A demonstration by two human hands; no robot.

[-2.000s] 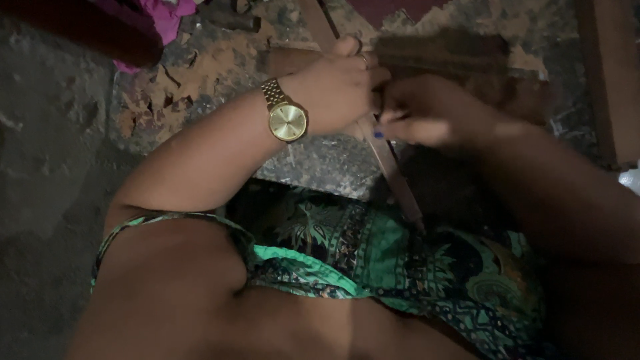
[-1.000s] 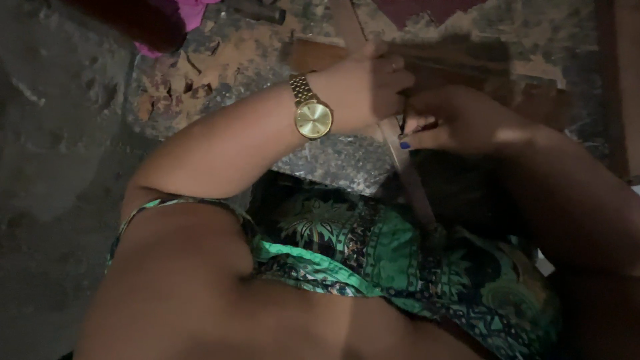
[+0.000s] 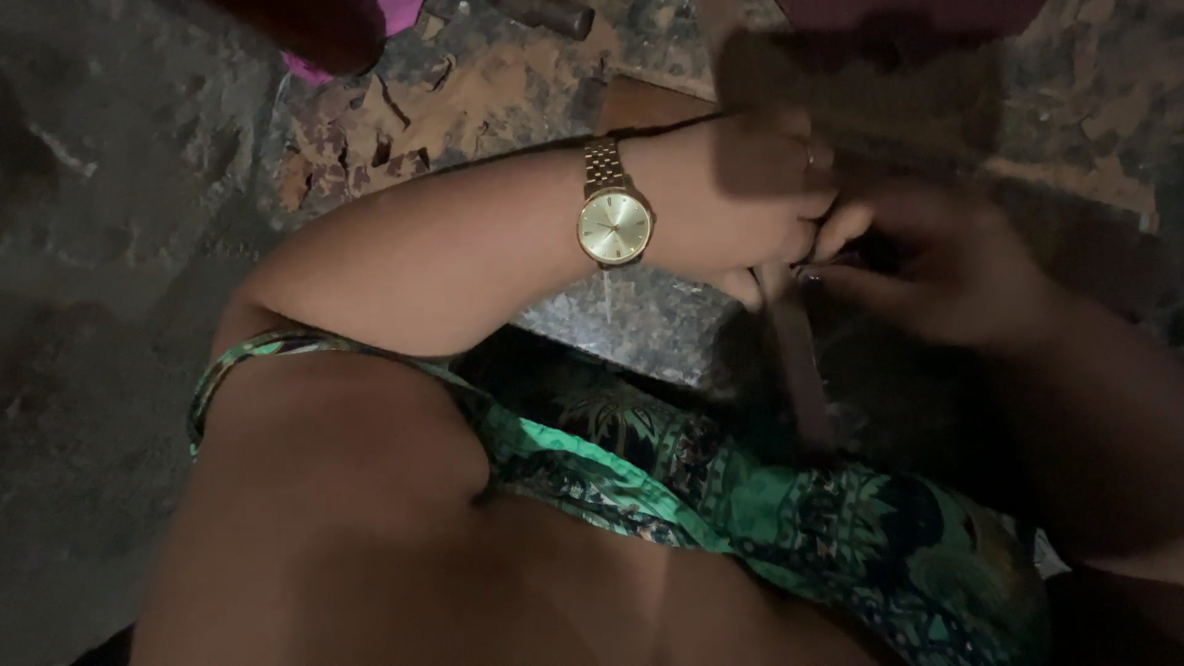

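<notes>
My left hand (image 3: 740, 185), with a gold watch (image 3: 615, 226) on its wrist and a ring on one finger, is closed around a long thin strip (image 3: 797, 351). The strip slants down toward the green patterned clothing; its material is unclear. Close against the left fingers is my right hand (image 3: 925, 259), its thumb and fingertips together beside the strip. Deep shadow hides what lies between the right fingertips. Beneath the hands is a brown flat piece (image 3: 647, 104), perhaps wood or leather, partly covered by the left hand.
The worn, speckled work surface (image 3: 638, 324) has flaky brown scraps (image 3: 370, 139) at its left. A dark cylindrical object (image 3: 555, 17) lies at the top, near pink cloth (image 3: 400, 13). A dark red piece (image 3: 925, 14) is at the top right. Rough grey floor (image 3: 111, 277) spans the left.
The view has shifted, so the hands appear farther right. Both hands stay close together at the strip, with small changes in the right fingers.
</notes>
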